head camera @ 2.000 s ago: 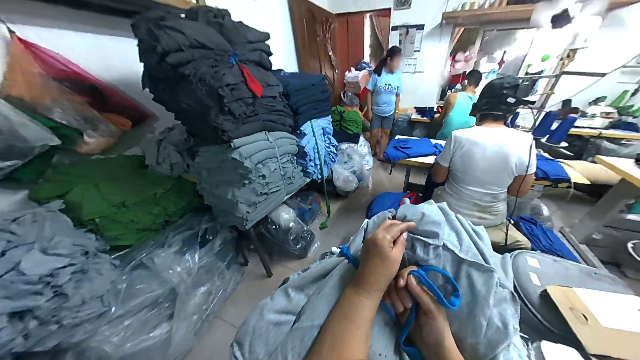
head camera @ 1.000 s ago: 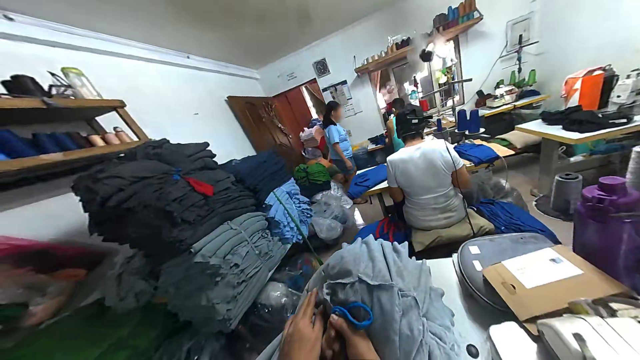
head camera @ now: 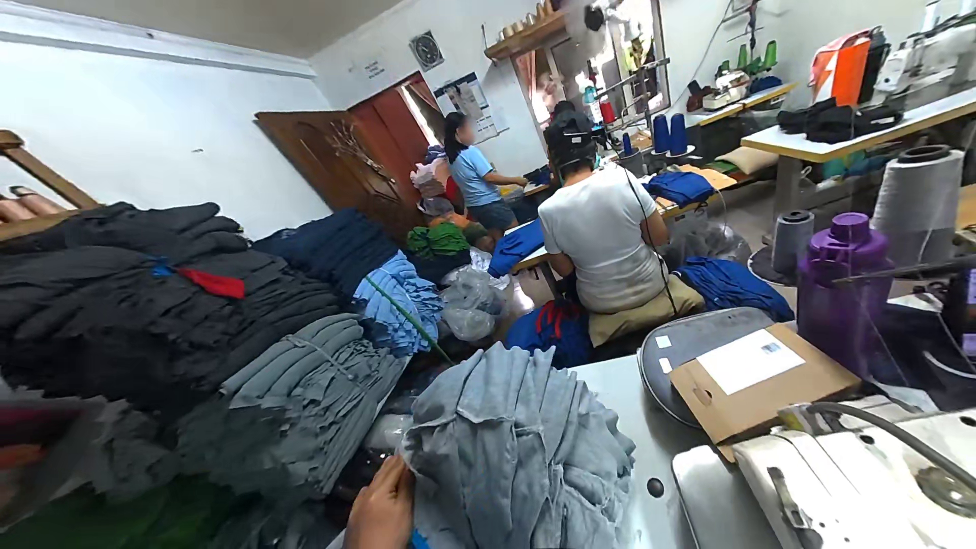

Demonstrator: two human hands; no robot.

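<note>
A thick bundle of light grey fabric pieces (head camera: 518, 450) lies on the white sewing-machine table (head camera: 648, 427) in front of me. My left hand (head camera: 383, 503) grips the bundle's left edge with its fingers closed on the cloth. A small bit of blue tie (head camera: 418, 538) shows beside that hand at the bottom edge of the view. My right hand is out of view.
Stacks of black (head camera: 130, 305) and grey-green fabric (head camera: 320, 381) stand at left. At right are a sewing machine (head camera: 854, 480), a cardboard piece (head camera: 762, 374) and a purple jug (head camera: 842, 282). A seated person (head camera: 606, 229) works ahead; another person (head camera: 476, 175) stands beyond.
Both hands were together at the blue tie on the bundle; now only the left shows, at the bundle's left edge. The view has swung upward and toward the right.
</note>
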